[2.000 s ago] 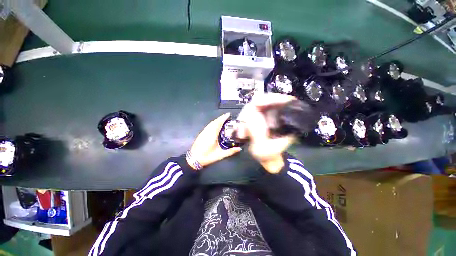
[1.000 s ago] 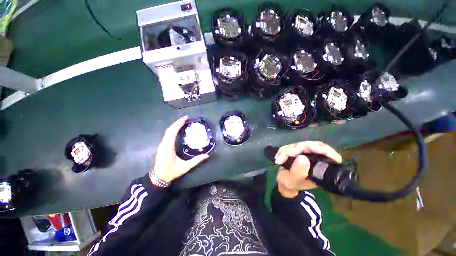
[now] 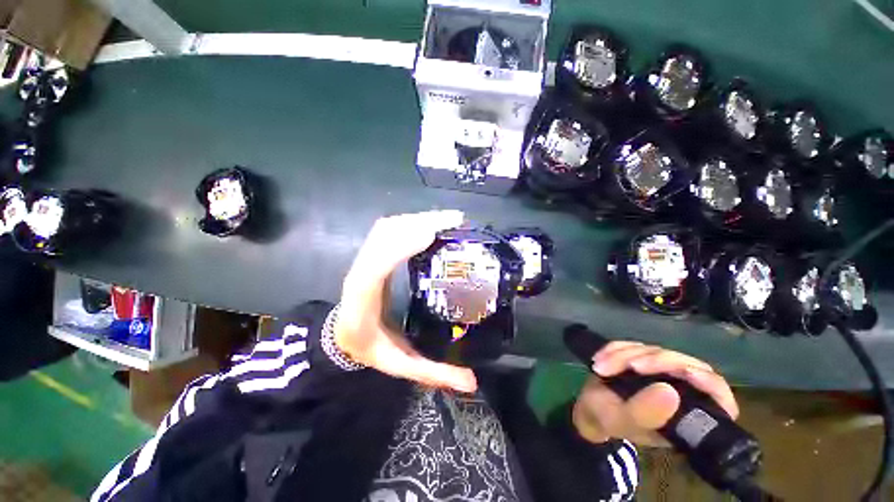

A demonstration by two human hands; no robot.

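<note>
My left hand point(image 3: 377, 304) holds a round black unit point(image 3: 463, 284) with a silvery face, fingers around its left side, near the bench's front edge. It looks raised towards the camera. A second round unit point(image 3: 530, 261) stands just right of it, partly hidden behind it. My right hand point(image 3: 647, 397) is shut on the black electric screwdriver point(image 3: 701, 431); its tip points up and left, apart from the units. The cable trails from its lower end.
The pale grey screw feeder point(image 3: 471, 123) stands behind the held unit. Rows of black units point(image 3: 646, 171) fill the right side. One unit point(image 3: 225, 200) stands at left, others at the far left. A parts drawer point(image 3: 123, 319) hangs below the bench edge.
The screwdriver moved off the units and down to the right. My left hand took hold of a unit and now holds it closer to the camera. The view has shifted.
</note>
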